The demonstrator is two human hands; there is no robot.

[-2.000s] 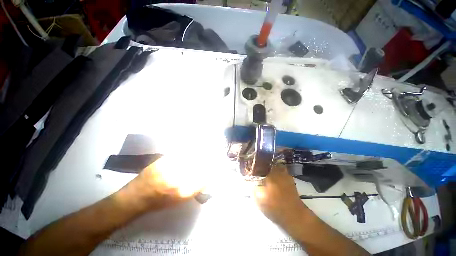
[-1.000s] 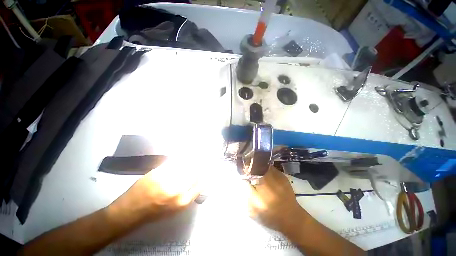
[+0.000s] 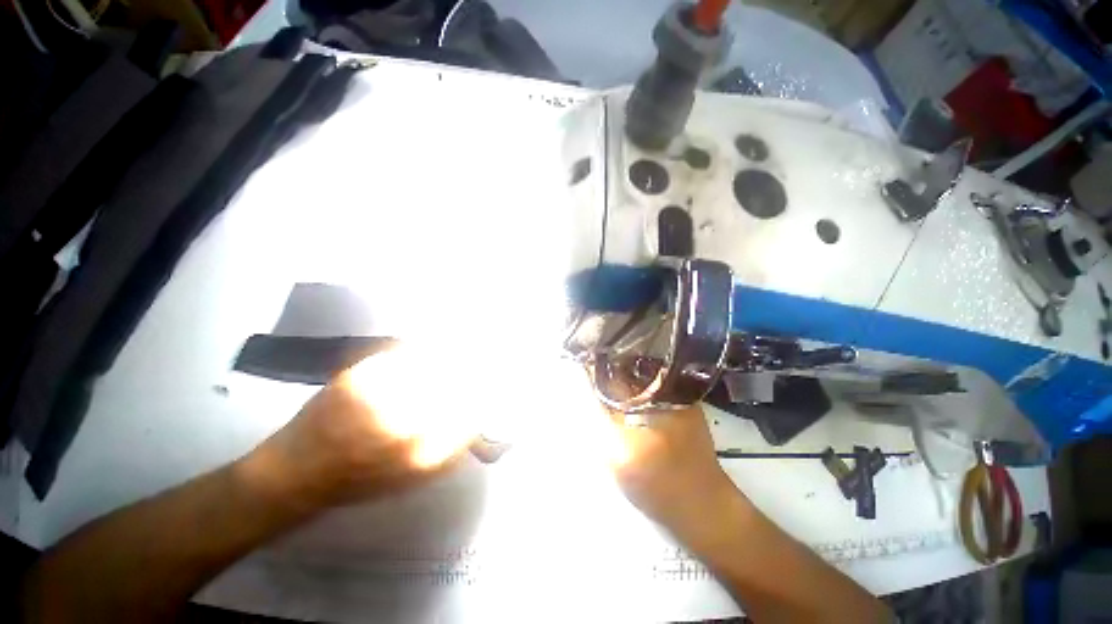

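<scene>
A dark fabric piece [image 3: 296, 357] with a greyer part behind it lies flat left of the needle area, its right end lost in glare by my left hand [image 3: 378, 427]. My right hand [image 3: 665, 457] is just below the shiny curved guard [image 3: 701, 335] of the sewing machine [image 3: 780, 232]. Both hands' fingertips are washed out by bright light, so what they hold cannot be told. A small dark tip [image 3: 489, 450] shows beside my left fingers. The needle and presser foot are hidden in the glare.
Long dark fabric strips [image 3: 159, 244] lie along the left edge. A pale tub [image 3: 585, 43] with dark cloth stands behind. Scissors [image 3: 989, 510] with red and yellowish handles lie at right. A small dark cluster [image 3: 861, 479] and a black flat piece [image 3: 793, 408] lie under the machine arm.
The camera view has shifted, with the machine head appearing larger and further right. Both hands stay near the needle area, and the fabric left of it looks nearly unchanged.
</scene>
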